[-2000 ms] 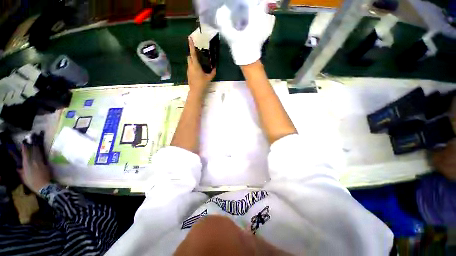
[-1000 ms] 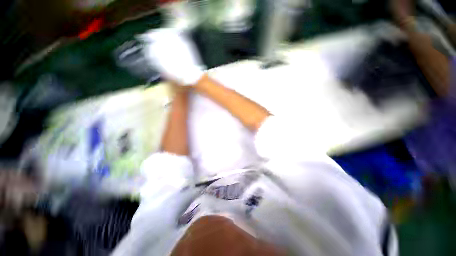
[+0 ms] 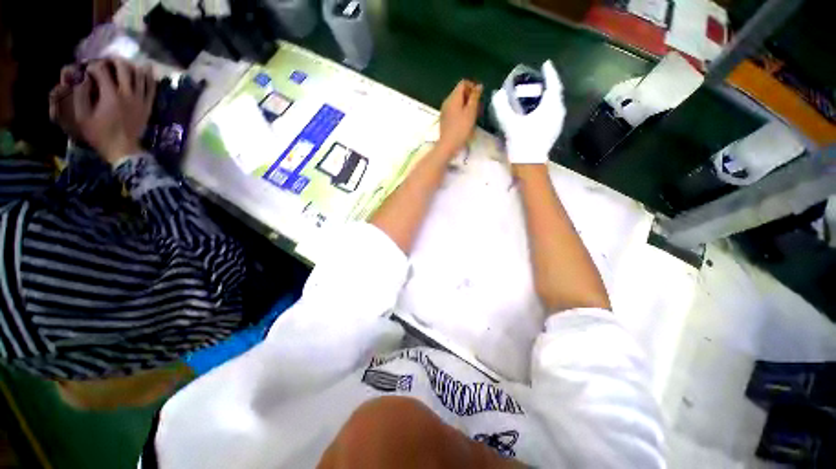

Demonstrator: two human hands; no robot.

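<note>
My right hand, in a white knit glove, is closed around a bagged product unit over the near edge of the dark green belt. The unit stands upright, its dark top and small white label showing inside a cloudy grey rim. My left hand is bare, just left of it and apart from it. Its fingers are curled in and I see nothing in them.
A printed green board lies on the bench at left, with white paper on it. Another bagged unit stands on the belt. Open black boxes are at right, near a grey post. A striped-sleeved person works at left. Dark boxes lie lower right.
The view has swung. My left hand no longer holds the black box seen two seconds ago. My hands, overlapping one second ago, are now apart, and the unit shows clearly in my right hand.
</note>
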